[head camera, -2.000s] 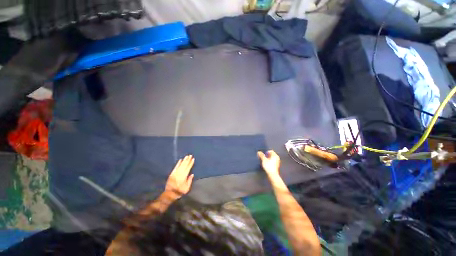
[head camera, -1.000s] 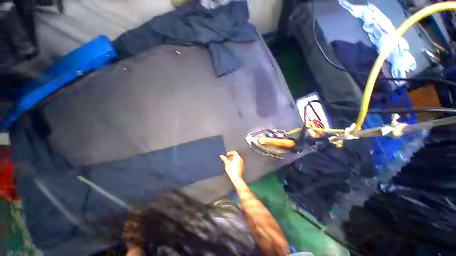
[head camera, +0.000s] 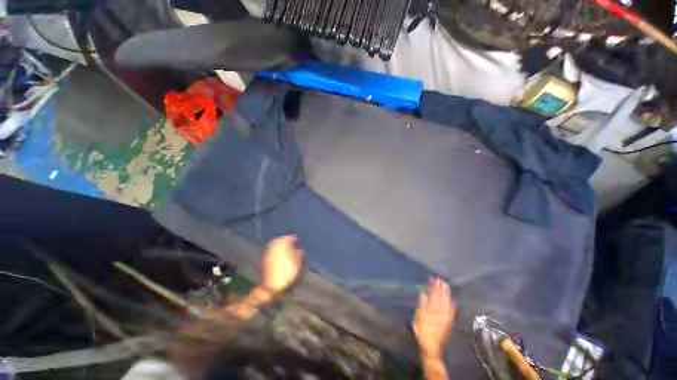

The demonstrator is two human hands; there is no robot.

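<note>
Dark navy trousers (head camera: 334,230) lie flat on the grey padded ironing table (head camera: 401,171), the waist end at the left and a leg running towards the lower right. My left hand (head camera: 282,266) is over the near edge of the leg, blurred, with no object seen in it. My right hand (head camera: 435,319) lies at the leg's right end, fingers extended, holding nothing visible. The steam iron (head camera: 508,352) with its orange-brown handle sits right of my right hand, cut off by the lower edge.
Bunched dark navy cloth (head camera: 519,156) lies along the far right edge. A blue bar (head camera: 356,85) lines the far edge. A whitish iron rest (head camera: 583,360) is at the lower right. An orange-red bag (head camera: 199,111) and a long grey padded shape (head camera: 211,44) are at the left.
The view has swung left, so the table and iron appear turned and shifted. My left hand, hidden one second ago, is visible again. My right hand's fingers have gone from curled to extended.
</note>
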